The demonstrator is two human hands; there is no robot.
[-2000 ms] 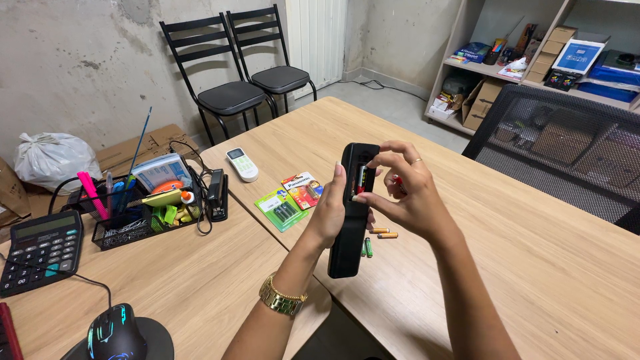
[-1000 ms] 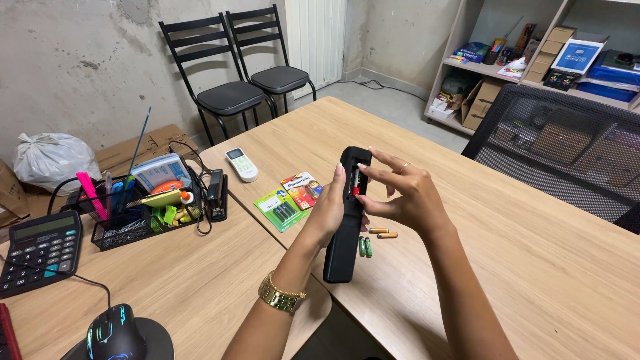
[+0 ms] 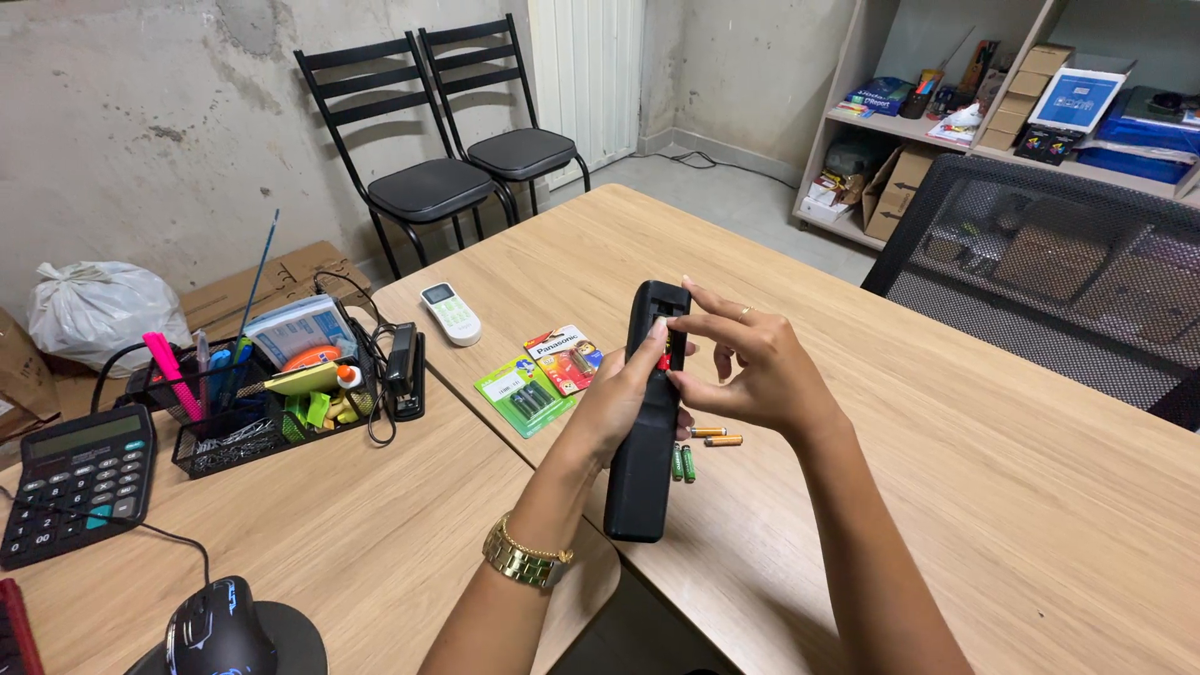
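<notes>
A black remote control (image 3: 641,459), back side up with its battery compartment uncovered, is held upright by my left hand (image 3: 607,398), whose thumb lies at the compartment's edge. My right hand (image 3: 759,366) has its fingers and thumb at the compartment, touching a red-ended battery (image 3: 665,362) partly hidden by them. Beyond the remote's right edge, orange batteries (image 3: 723,441) and green batteries (image 3: 689,463) lie on the table. A green battery pack (image 3: 525,398) and a red Panasonic battery pack (image 3: 564,361) lie left of my hands.
A white remote (image 3: 451,313) lies near the table's far-left edge. To the left are a stapler (image 3: 405,370), a black mesh organizer (image 3: 230,450), a calculator (image 3: 80,478) and a mouse (image 3: 220,628). A mesh office chair (image 3: 1050,281) stands at the right, two black chairs (image 3: 431,190) behind.
My right fingers have shifted over the battery compartment, and the battery inside is more covered now. My left hand still holds the black remote.
</notes>
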